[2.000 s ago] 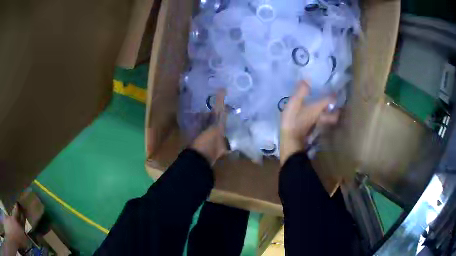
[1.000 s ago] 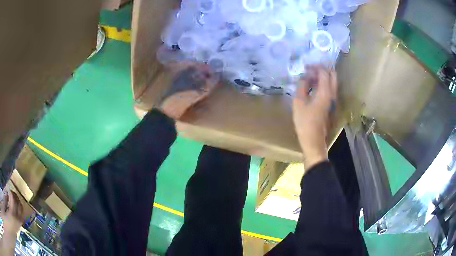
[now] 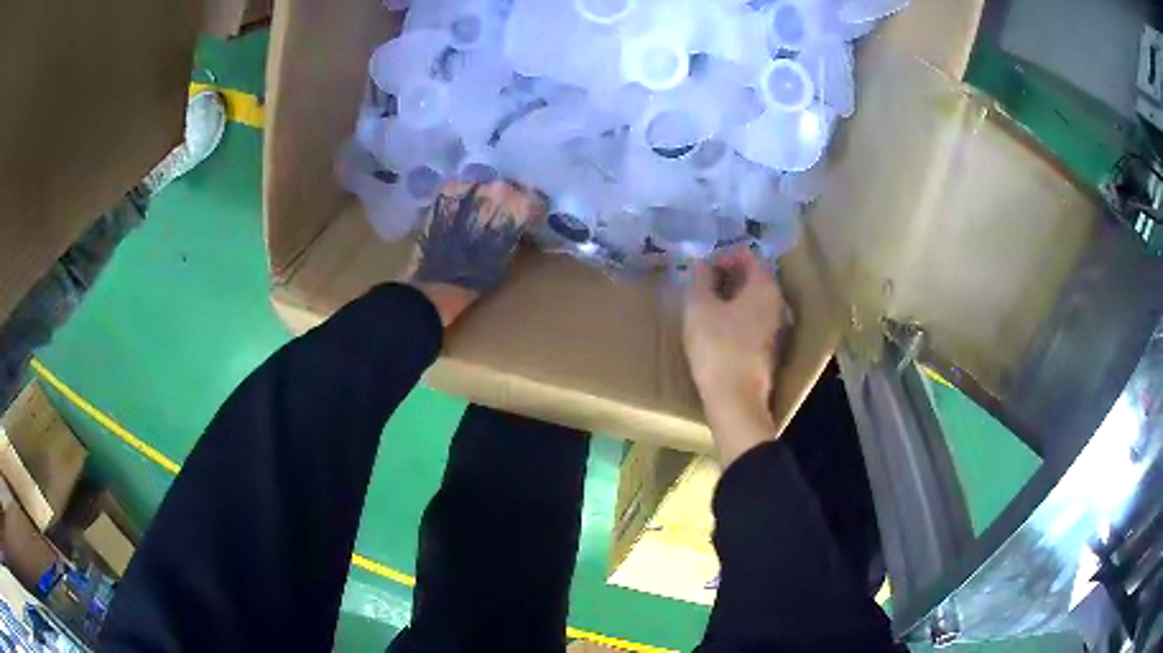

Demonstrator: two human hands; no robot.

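A large open brown carton (image 3: pixel 574 338) holds many frosted translucent fan blades (image 3: pixel 574 96), heaped toward its far side. My left hand (image 3: pixel 482 236) reaches over the near left part of the carton, its dark-smeared back up and its fingers at the edge of the heap. My right hand (image 3: pixel 736 325) is inside the near right part, fingers curled at the near edge of the blades. Both hands' fingertips are partly hidden among the blades, so I cannot tell if either grips one.
A shiny curved metal part (image 3: pixel 1046 549) and a grey ribbed duct (image 3: pixel 903 459) are at the right. A carton (image 3: pixel 670 517) stands on the green floor below. Another person's shoe (image 3: pixel 194 138) shows at the left, with small boxes (image 3: pixel 41 453) at lower left.
The carton and blades have shifted left and slightly down in view. My right hand has moved left and down, its fingers curled in closer. My left hand now lies back up against the blades.
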